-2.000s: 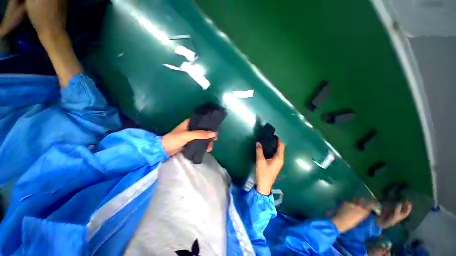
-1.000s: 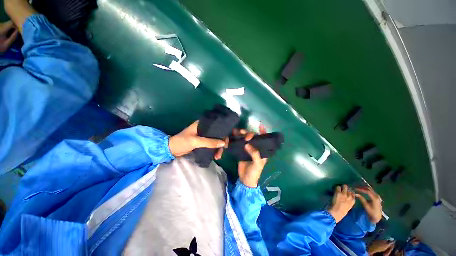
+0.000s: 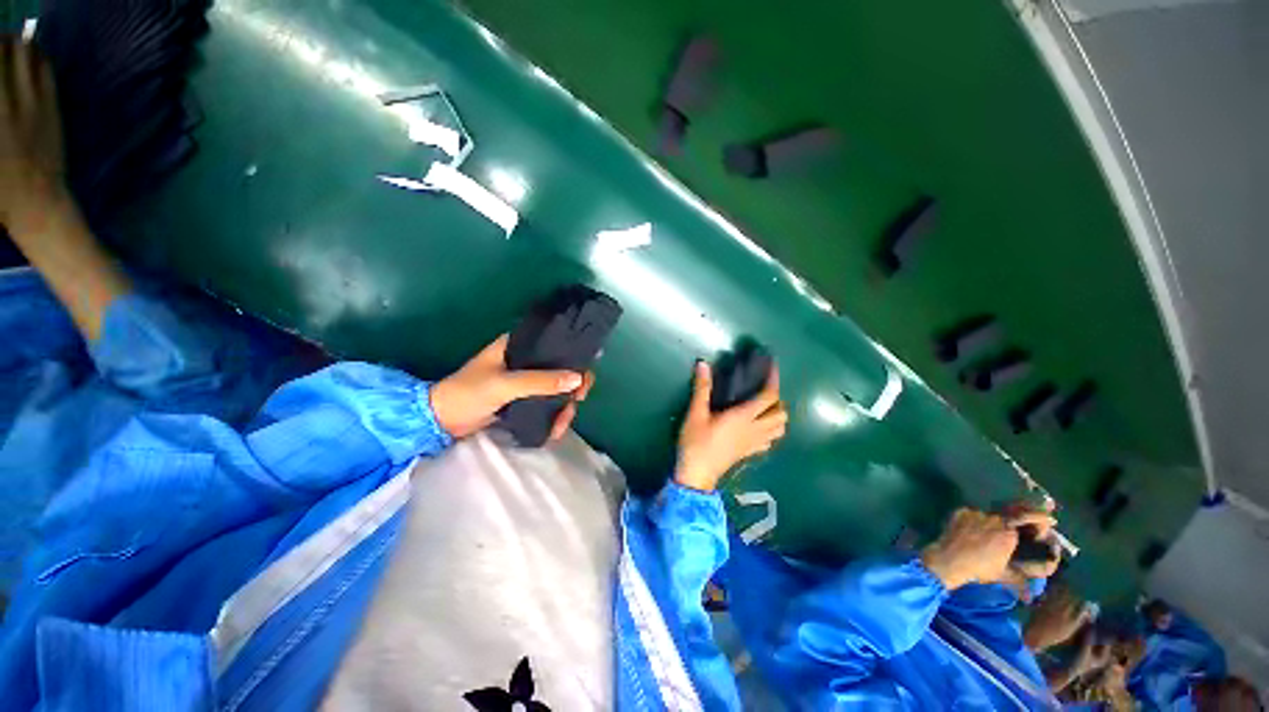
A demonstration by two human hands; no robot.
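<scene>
My left hand (image 3: pixel 508 392) is closed around a stack of dark flat pieces (image 3: pixel 561 341), thumb across the top, held near my body above the glossy green surface. My right hand (image 3: pixel 731 424) grips a small dark piece (image 3: pixel 742 373) between thumb and fingers, a little to the right and apart from the stack. The fingers partly hide this piece. White backing strips (image 3: pixel 473 195) lie loose on the green surface beyond my left hand.
Several dark pieces (image 3: pixel 912 234) lie spaced out on the matt green strip (image 3: pixel 835 84) beyond the work surface. A small white scrap (image 3: pixel 622 239) lies ahead; bent white strips lie to the right. A neighbour's arm and ribbed black heap (image 3: pixel 125 98) are at left; other workers' hands are at right.
My hands were together with the dark pieces touching a second ago; they are now apart. The dark pieces on the far strip have shifted leftward and up in view.
</scene>
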